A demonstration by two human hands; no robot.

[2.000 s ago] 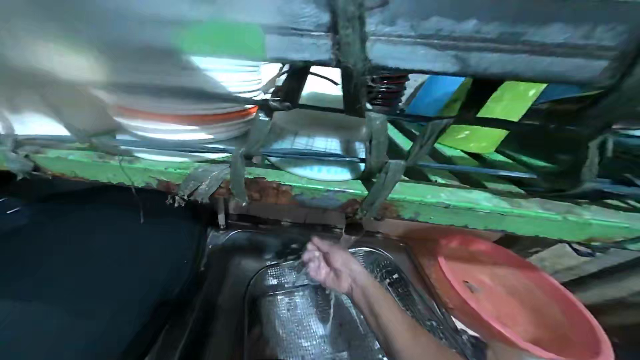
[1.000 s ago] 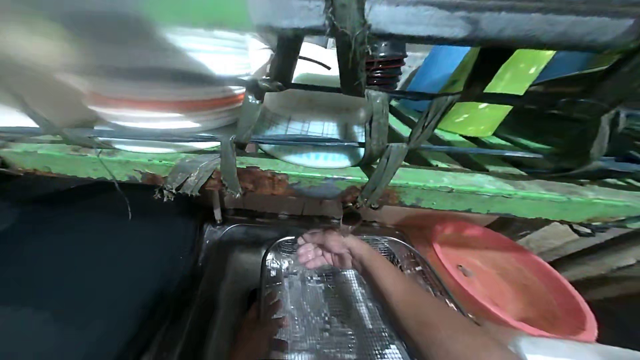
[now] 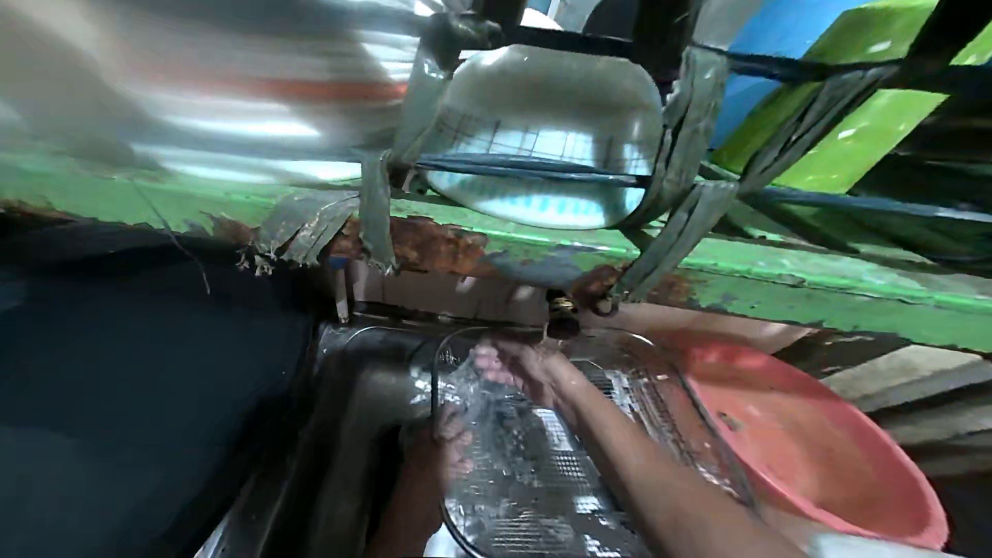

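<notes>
A clear rectangular container or tray [image 3: 527,480], its surface wet and showing a mesh-like pattern, is tilted in the metal sink [image 3: 356,418]. My left hand [image 3: 446,457] grips its left rim, fingers on the near side. My right hand [image 3: 523,368] is at its far left part, under the dark tap [image 3: 562,314], with water about the fingers. The fingers are bent and blurred; whether they hold anything cannot be told.
A pink plastic basin [image 3: 821,442] stands right of the sink. Above runs a green, rusty shelf edge [image 3: 814,291] with strips tied round it, holding a bowl [image 3: 542,132], blurred stacked plates [image 3: 256,108] and green plasticware [image 3: 876,139]. A dark surface [image 3: 132,403] lies at the left.
My left hand, out of view two seconds ago, is now at the container's left rim. The container's left side appears raised. The view has moved closer to the shelf and sink.
</notes>
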